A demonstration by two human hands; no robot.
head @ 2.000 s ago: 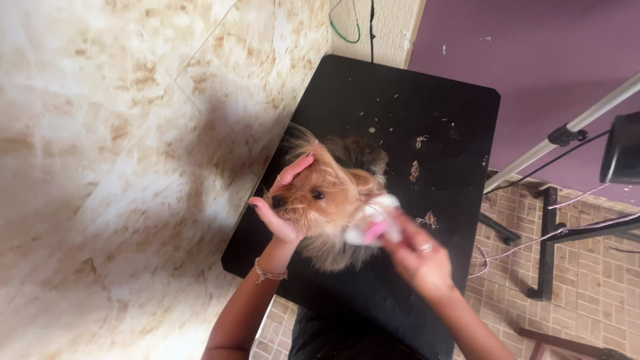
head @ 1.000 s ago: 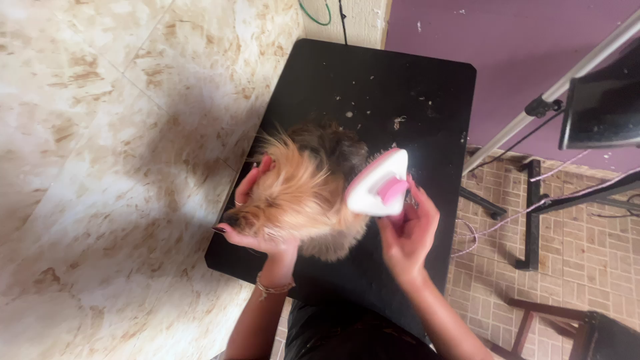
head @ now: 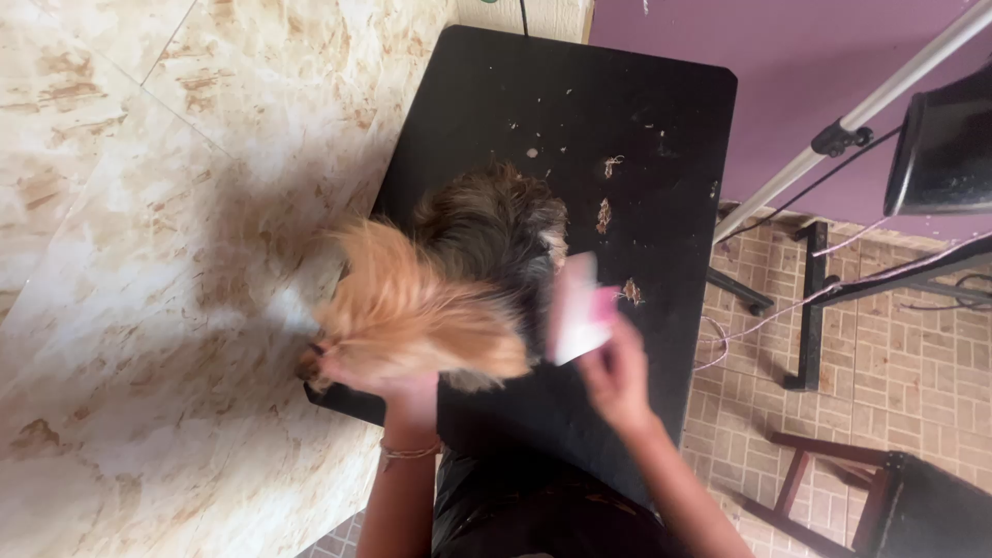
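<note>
A small long-haired dog (head: 496, 225) with a tan head and a dark grey back is on the black table (head: 651, 108). My left hand (head: 387, 380) cups the dog's head from below, near its muzzle; long tan fur covers most of the fingers, and a bracelet circles the wrist. Just right of the dog, my right hand (head: 620, 372) grips a pink and white pet slicker brush (head: 577, 314), blurred by motion. The brush is close beside the dog's fur; whether it touches cannot be told. Small tufts of loose hair (head: 604, 215) lie on the table right of the dog.
A marbled tile wall (head: 139, 232) runs along the table's left side. To the right are a slanted metal pole (head: 876, 105), a black device (head: 942, 155) on a stand, thin cords, and a dark stool (head: 930, 504) on the tiled floor.
The dog's face, visible two seconds ago, is now mostly covered by fur. The brush, raised with its back facing up a second ago, has turned and is blurred beside the dog.
</note>
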